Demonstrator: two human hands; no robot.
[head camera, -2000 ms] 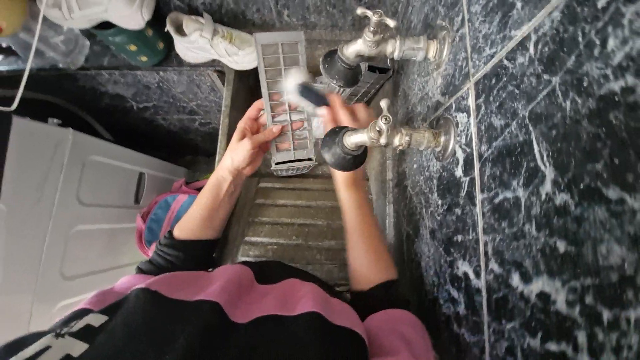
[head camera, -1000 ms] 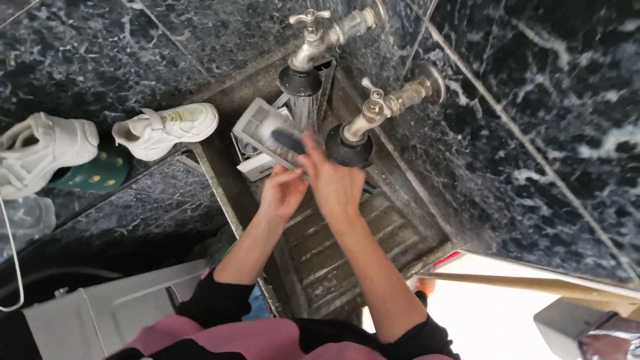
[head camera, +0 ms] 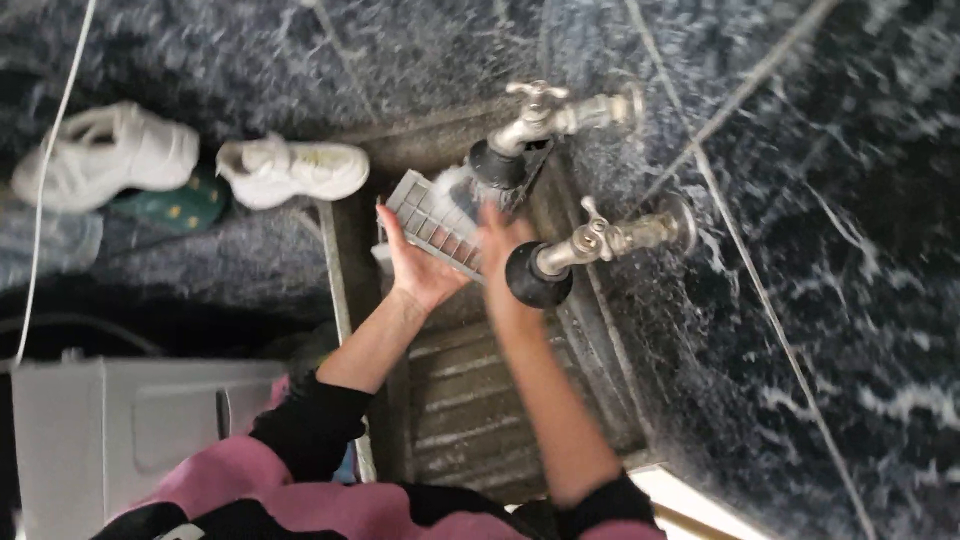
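Observation:
My left hand (head camera: 424, 270) holds a grey plastic grid tray (head camera: 431, 225) from beneath, its thumb along the near left edge. Over the tray's right end is my right hand (head camera: 510, 262), blurred by motion, with a brush (head camera: 457, 191) at its fingertips; the white bristles are at the tray's upper side. The brush handle is mostly hidden. Both hands are above the ribbed stone sink (head camera: 480, 405). Water runs from the black nozzle of the upper tap (head camera: 499, 161), close to the brush.
The lower tap (head camera: 540, 274) juts out just right of my right hand. Another grey part (head camera: 536, 161) lies behind the upper tap. White shoes (head camera: 292, 171) and a green item (head camera: 176, 202) sit left of the sink. A white appliance (head camera: 150, 442) stands lower left, and a marble-patterned wall rises at right.
The tray was tilted with its solid inner side showing one second ago; now its grid side faces up. My left hand has opened out beneath it. The view has turned.

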